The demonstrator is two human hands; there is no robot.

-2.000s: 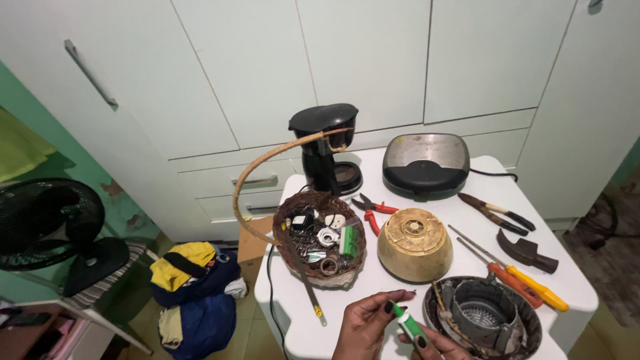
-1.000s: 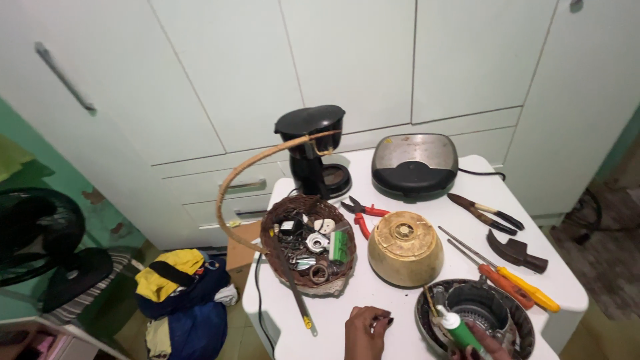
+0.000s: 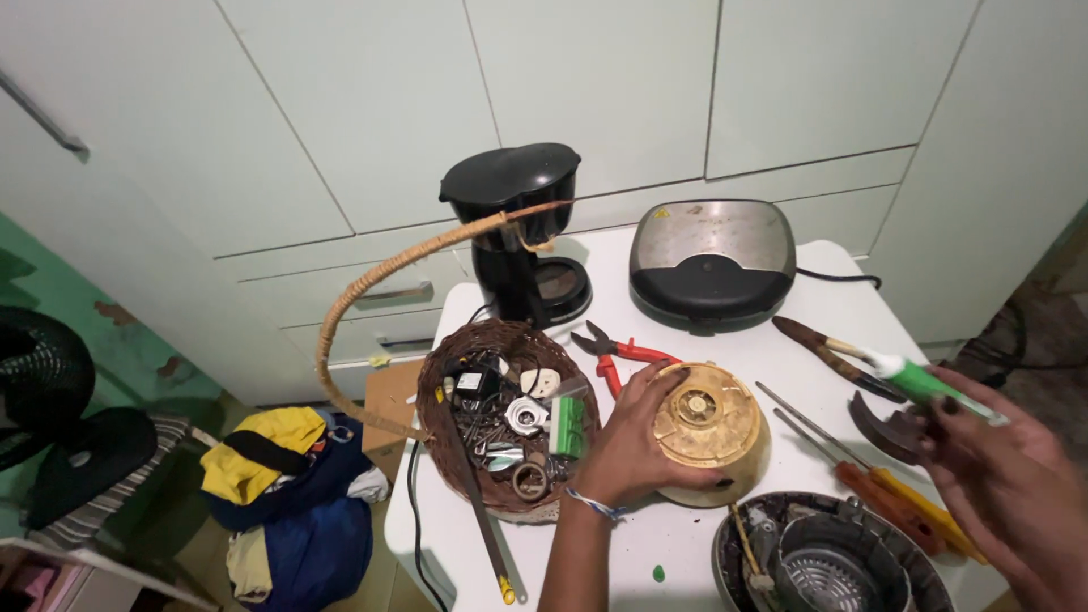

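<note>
My left hand [image 3: 642,438] rests on the left side of a yellowed plastic dome-shaped housing [image 3: 710,416], its fingers spread over the top and edge. At the right, my right hand [image 3: 994,459] holds a green and white tube [image 3: 935,387] with its white end pointing left, above the claw hammer [image 3: 888,425]. In front of the dome, a round dark appliance part with a perforated metal centre [image 3: 833,578] lies at the lower right. A small green piece [image 3: 659,573] lies on the white table near my left wrist.
A wicker basket [image 3: 442,459] holds cables and small parts. Behind stand a black coffee maker [image 3: 510,229] and a grill press [image 3: 712,263]. Red-handled pliers [image 3: 608,348], metal snips [image 3: 841,361], screwdrivers [image 3: 892,501] and a hacksaw blade [image 3: 480,518] lie around. Clothes [image 3: 289,501] are on the floor.
My left hand has moved from the table's front onto the dome-shaped housing. My right hand has lifted the green tube from over the round dark part to the right.
</note>
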